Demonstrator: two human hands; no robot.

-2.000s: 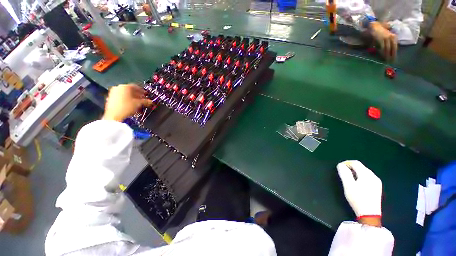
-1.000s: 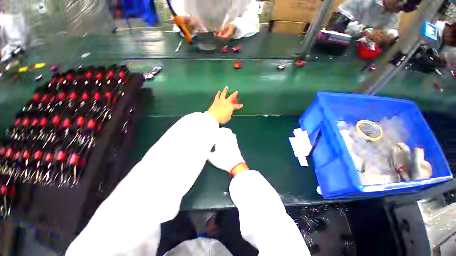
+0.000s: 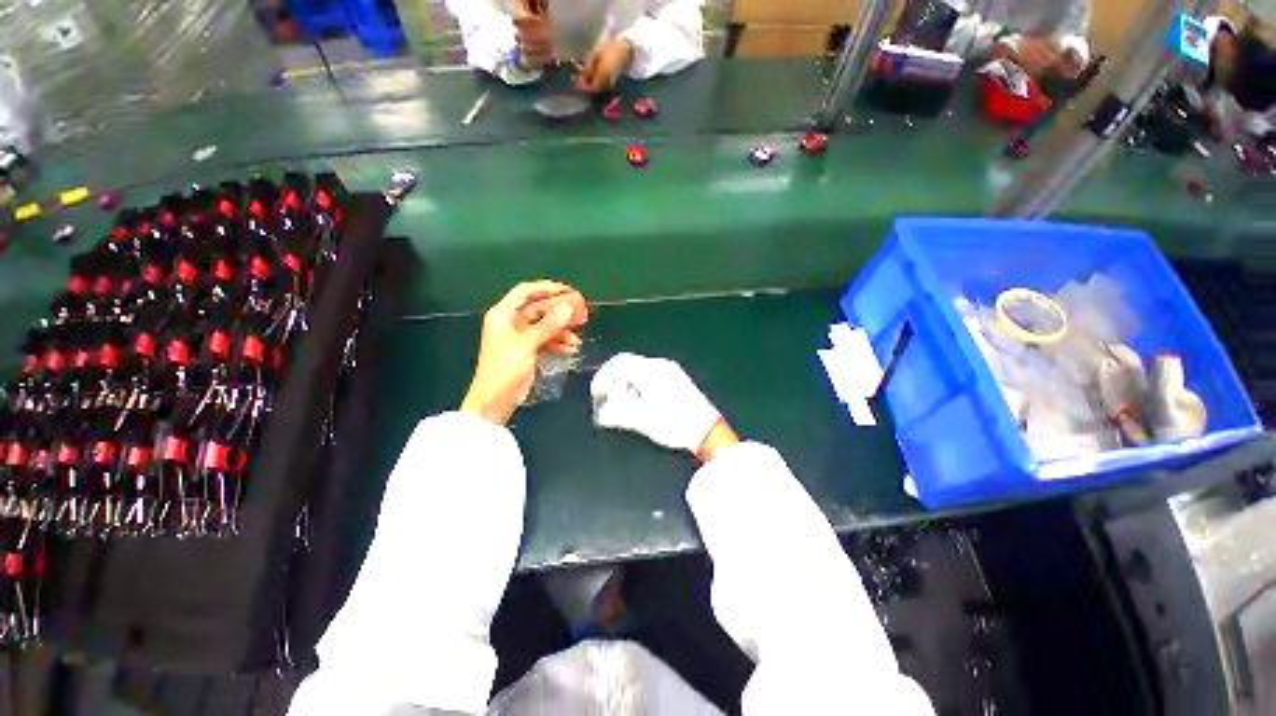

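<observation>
My bare left hand is above the green bench, its thumb and fingers pinching a small red housing at the fingertips. Clear plates lie in a small pile on the bench beside and partly behind this hand. My right hand, in a white knit glove with an orange-red cuff, is just to the right of the pile. Its fingers are curled in; whether they hold anything cannot be told. The two hands are apart.
Rows of red-and-black clamped units stand on a black foam tray at left. A blue tote with a tape roll is at right, paper slips beside it. Small housings lie farther back; a person's hands are opposite.
The view has swung right from the tray. My left hand has left the tray, reached across the bench and drawn back with the red housing. My right hand now sits apart from it.
</observation>
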